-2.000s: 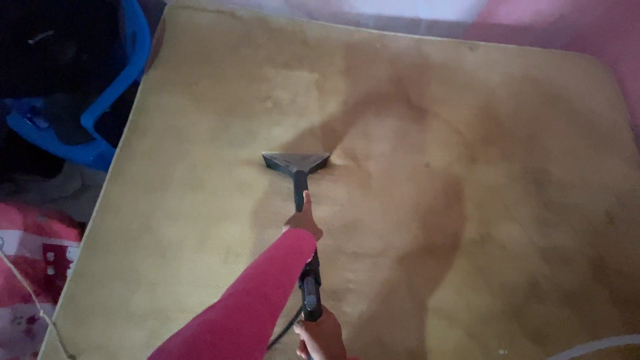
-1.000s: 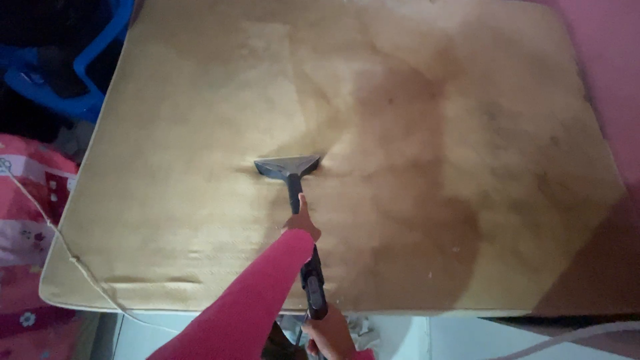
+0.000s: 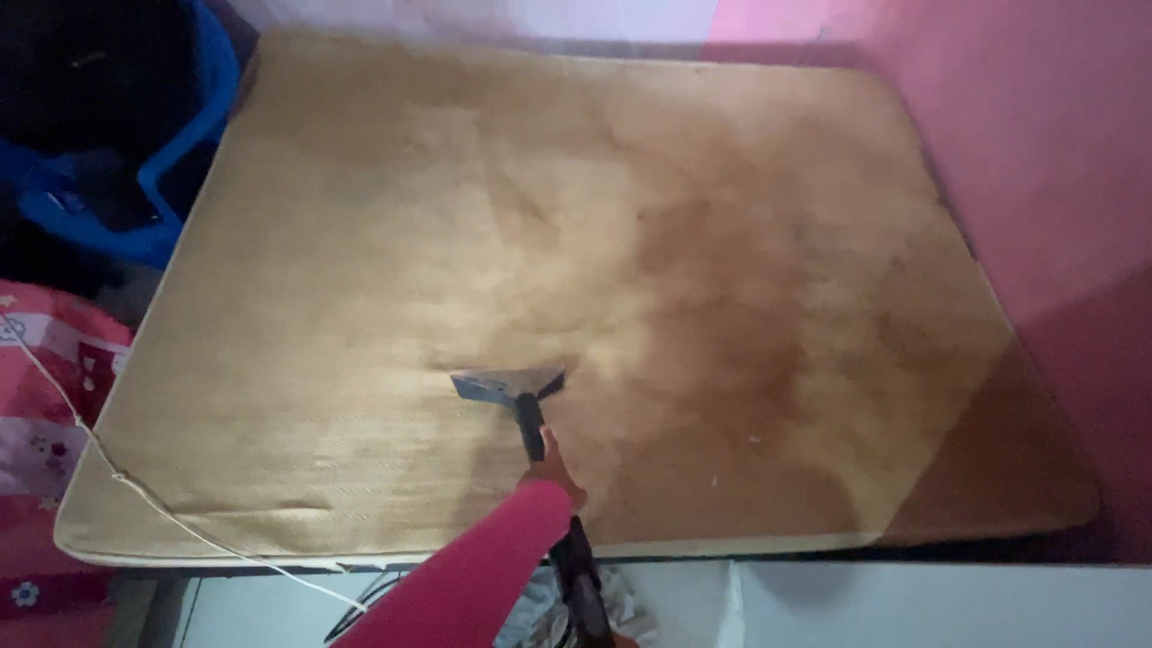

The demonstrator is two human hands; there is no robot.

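Observation:
A black upholstery nozzle with a wide clear-fronted head (image 3: pixel 509 383) presses on a stained tan mattress (image 3: pixel 360 270), left of the large brown stain and near the front edge. My left hand (image 3: pixel 556 472), below a pink sleeve, grips the upper part of its black wand (image 3: pixel 583 585). Only a small part of my right hand (image 3: pixel 623 641) shows at the bottom edge, at the lower end of the wand; its fingers are mostly out of view.
A knotted white cord (image 3: pixel 121 477) crosses the mattress's front left corner. Blue plastic chair-like frame (image 3: pixel 184 148) and pink patterned fabric (image 3: pixel 54 423) lie left. A pink wall (image 3: pixel 1062 180) borders the right. Crumpled cloth (image 3: pixel 540 607) and a black cable (image 3: pixel 360 605) are on the tiled floor (image 3: pixel 837 603).
The nozzle has been drawn back across the mattress toward its front edge, with my left hand on the wand. My right hand has mostly gone out of view at the bottom.

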